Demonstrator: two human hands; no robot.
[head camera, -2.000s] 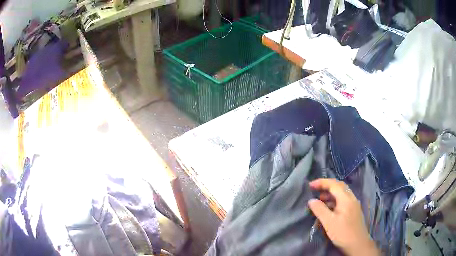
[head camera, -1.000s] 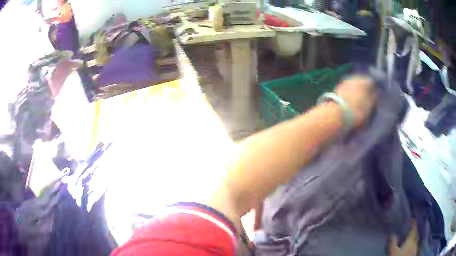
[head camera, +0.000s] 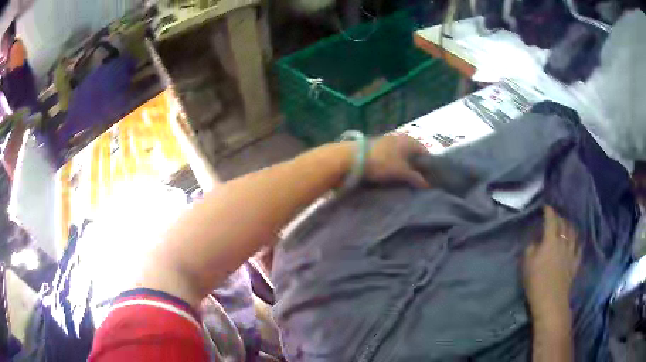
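The large denim garment (head camera: 368, 247) lies spread over the white sewing table (head camera: 453, 126), its greyish-blue wrong side up. Dark indigo cloth shows at its far right edge. My left hand (head camera: 393, 161), with a bracelet at the wrist, pinches the garment's far left edge; its fingertips are partly hidden in the cloth. My right hand (head camera: 552, 258), with a ring, lies on the garment at the right, fingers pointing away; I cannot tell whether it grips the cloth. White shows through an opening between the folds, beyond my right hand.
A green plastic crate (head camera: 361, 106) stands on the floor beyond the table. A brightly lit side surface (head camera: 117, 166) with piled cloth is at the left. Dark and white cloth lies at the far right. Part of a machine (head camera: 630, 304) shows at the right edge.
My left hand has come down and nearer from its raised position, and the garment now lies flatter. Two seconds ago the dark collar-like part showed on top; now mostly grey-blue cloth shows.
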